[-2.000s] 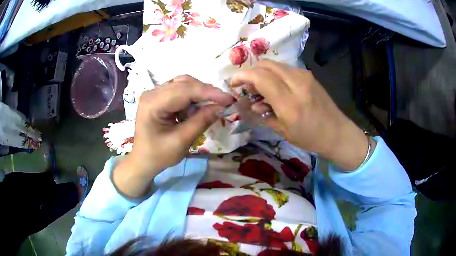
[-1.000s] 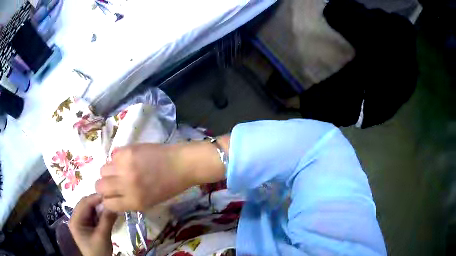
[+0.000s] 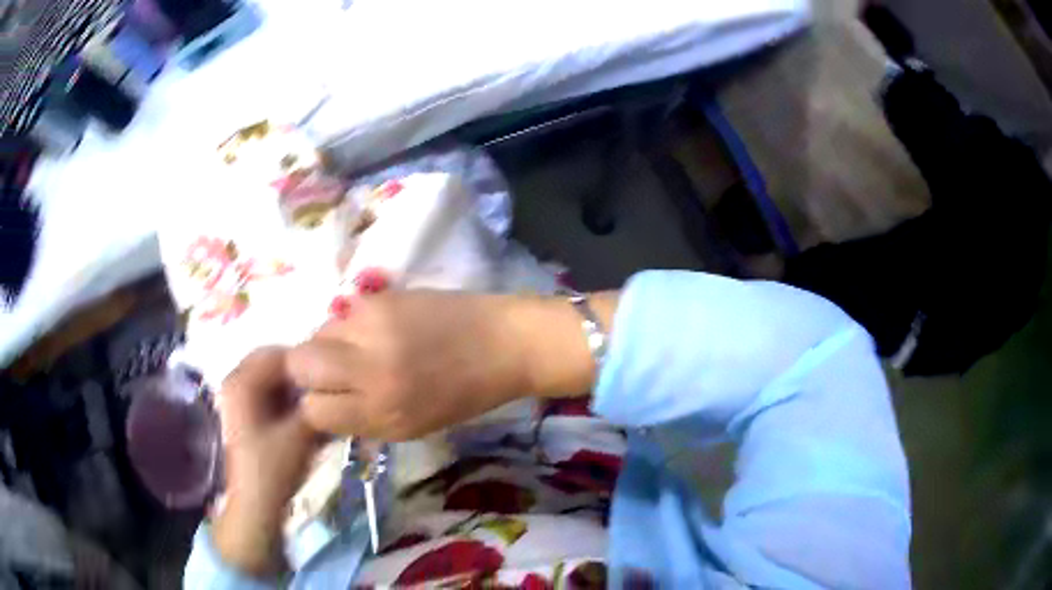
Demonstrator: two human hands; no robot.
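A cream-white garment (image 3: 219, 271) with pink-red flowers lies over my lap and up onto the table edge. The frame is blurred. My right hand (image 3: 404, 363) is curled over the garment, its fingertips against those of my left hand (image 3: 263, 421). Silver pointed scissors (image 3: 370, 496) stick out below my right palm, blades toward my lap. My left fingers are bent and pinched close. What lies between the fingertips is hidden by my right hand; no needle or thread can be made out.
A long white-covered table (image 3: 461, 58) runs across the top, with dark and bluish items (image 3: 98, 92) at its upper left end. A pink round bin (image 3: 173, 444) stands at the left. A black-clothed person or dark cloth (image 3: 957, 231) shows at the right.
The view has swung toward the table's left end, then partly back. My hands, earlier apart around silver blades, are now fingertip to fingertip, with the scissors below my right palm.
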